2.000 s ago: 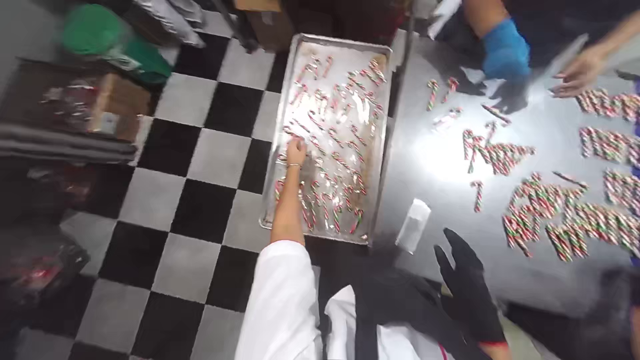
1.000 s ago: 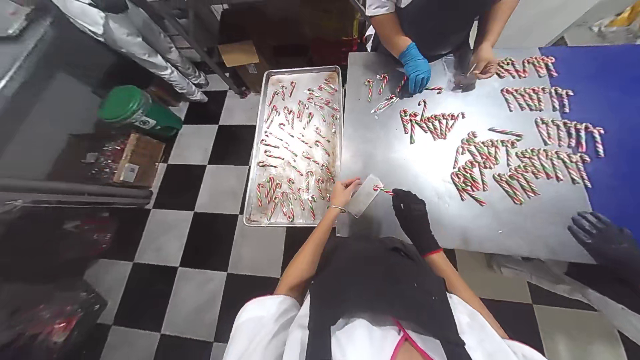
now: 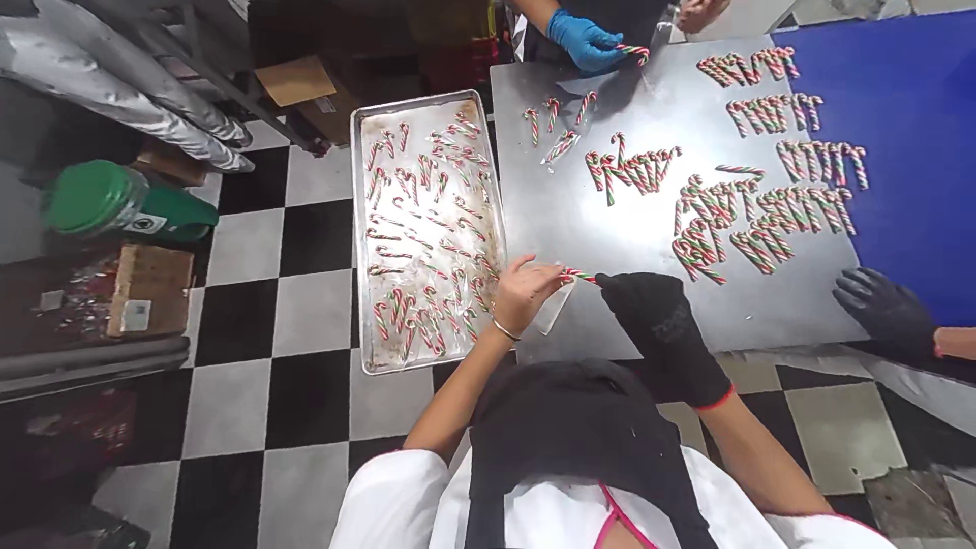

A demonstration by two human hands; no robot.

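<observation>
My bare left hand (image 3: 526, 293) is at the near left corner of the metal table, its fingers on the hooked end of a striped candy cane (image 3: 581, 275). My right hand (image 3: 644, 305), in a black glove, grips the other end of that cane. Below my left fingers a clear plastic wrapper (image 3: 553, 309) hangs over the tabletop; whether the cane is partly inside it I cannot tell. Left of the table, a baking tray (image 3: 358, 229) holds many candy canes, at least some in clear wrappers. Bare candy canes lie grouped on the table, one pile (image 3: 633, 171) near its middle.
Across the table a person's blue-gloved hand (image 3: 585, 42) holds a candy cane. Another person's black-gloved hand (image 3: 884, 305) rests at the right edge. A blue surface (image 3: 900, 137) adjoins the metal table (image 3: 564, 229). A green bin (image 3: 137, 202) and cardboard box (image 3: 152, 290) stand left.
My left hand has moved from the tray to the table, where it meets my right hand at the candy cane. The blue-gloved hand has lifted a cane. The view has shifted.
</observation>
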